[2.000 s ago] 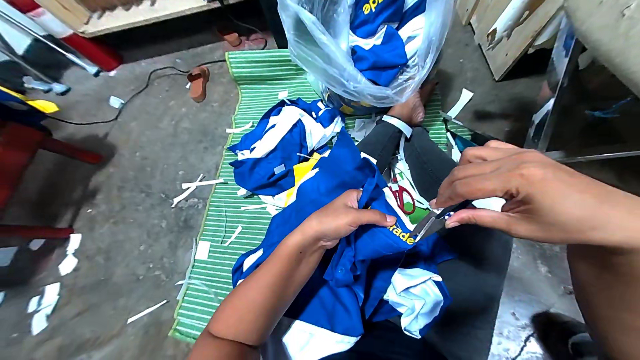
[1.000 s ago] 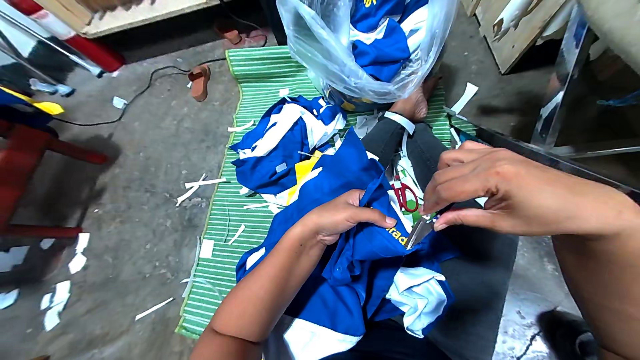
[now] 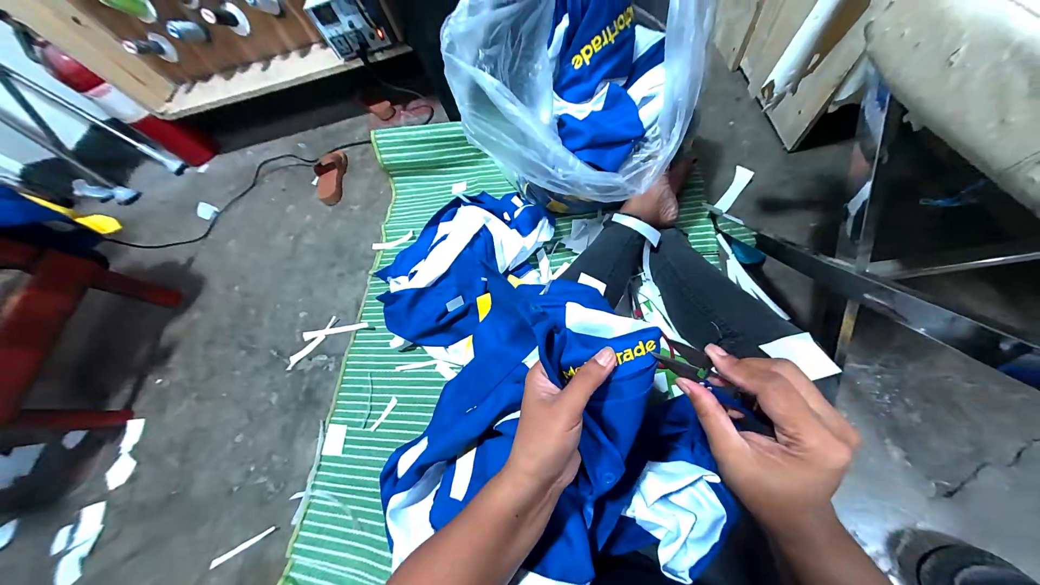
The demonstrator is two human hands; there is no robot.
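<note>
A blue and white garment [image 3: 504, 382] with yellow embroidered lettering lies over my lap. My left hand [image 3: 556, 414] pinches its cloth between thumb and fingers, just below the lettering. In my right hand [image 3: 780, 422] is a pair of small dark thread snips [image 3: 682, 367], its blades spread and the tips at the right end of the lettering. Red and green items behind the snips are partly hidden. Another blue and white garment [image 3: 463, 260] is heaped on the green striped mat [image 3: 366, 455], beyond my left hand.
A clear plastic bag [image 3: 504, 114] of similar garments stands beyond my feet. Paper-like scraps [image 3: 333, 439] litter mat and floor. To the left are a red stool [image 3: 49, 325], a brown sandal [image 3: 331, 177] and a black cord [image 3: 252, 191]; at right, a metal frame [image 3: 918, 313].
My right hand has moved slightly away from the cloth, and the snips' blades now show spread at the lettering's edge. The lettering is more exposed. My left hand keeps its hold on the garment.
</note>
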